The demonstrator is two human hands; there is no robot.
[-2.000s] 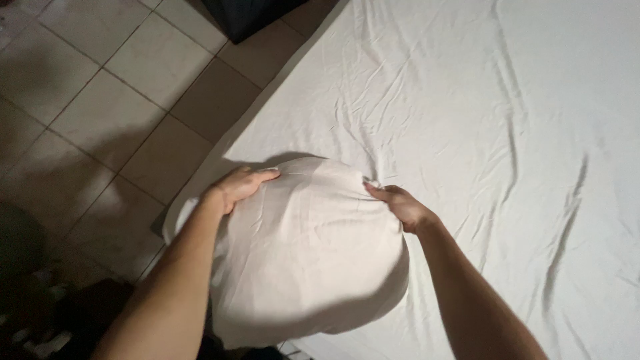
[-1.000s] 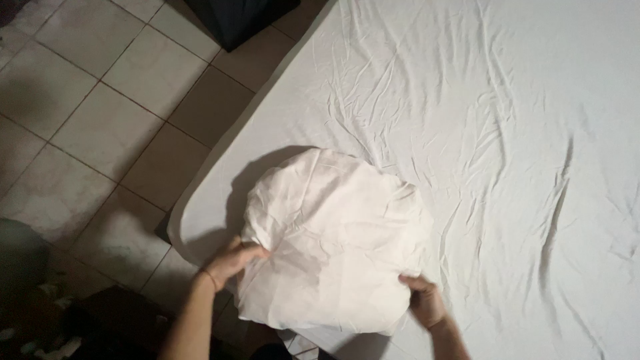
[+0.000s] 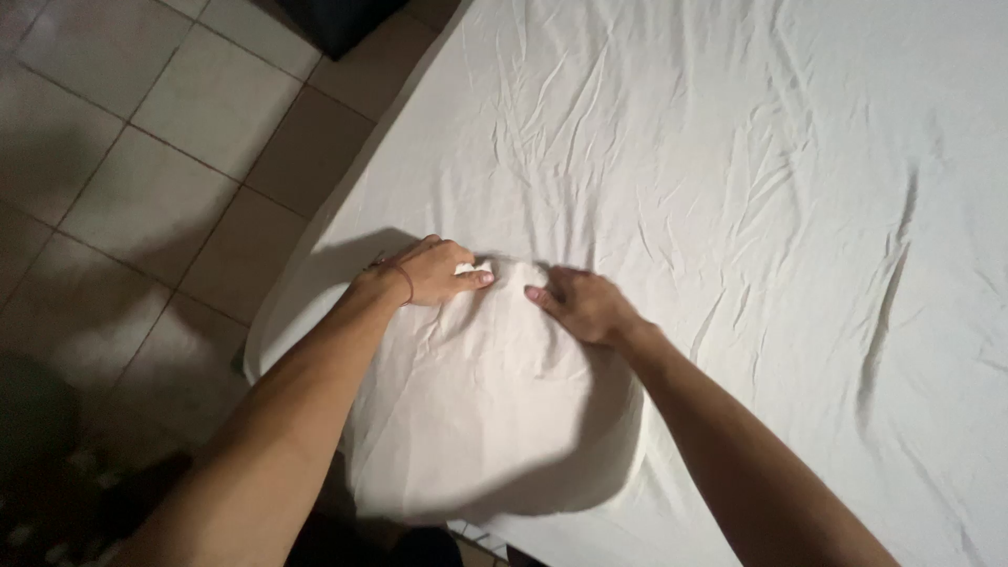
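A rounded bundle of white cloth (image 3: pixel 496 425), perhaps a covered pillow, lies at the near corner of a bed with a wrinkled white sheet (image 3: pixel 693 197). On the bundle's far edge, my left hand (image 3: pixel 435 270) grips the fabric, thumb on top and a thin cord around the wrist. My right hand (image 3: pixel 584 303) pinches the same edge a little to the right, its fingers partly hidden and slightly blurred. Gathered folds of cloth run between and below the two hands.
Pale floor tiles (image 3: pixel 189 142) lie left of the bed. A dark box-like object (image 3: pixel 335 20) stands on the floor at the top. At the lower left is a dark greenish shape (image 3: pixel 35 417), too dim to name.
Both hands have moved from the near sides of the bundle, where they were one second ago, to its far edge, and are closer together. The cloth there is now gathered.
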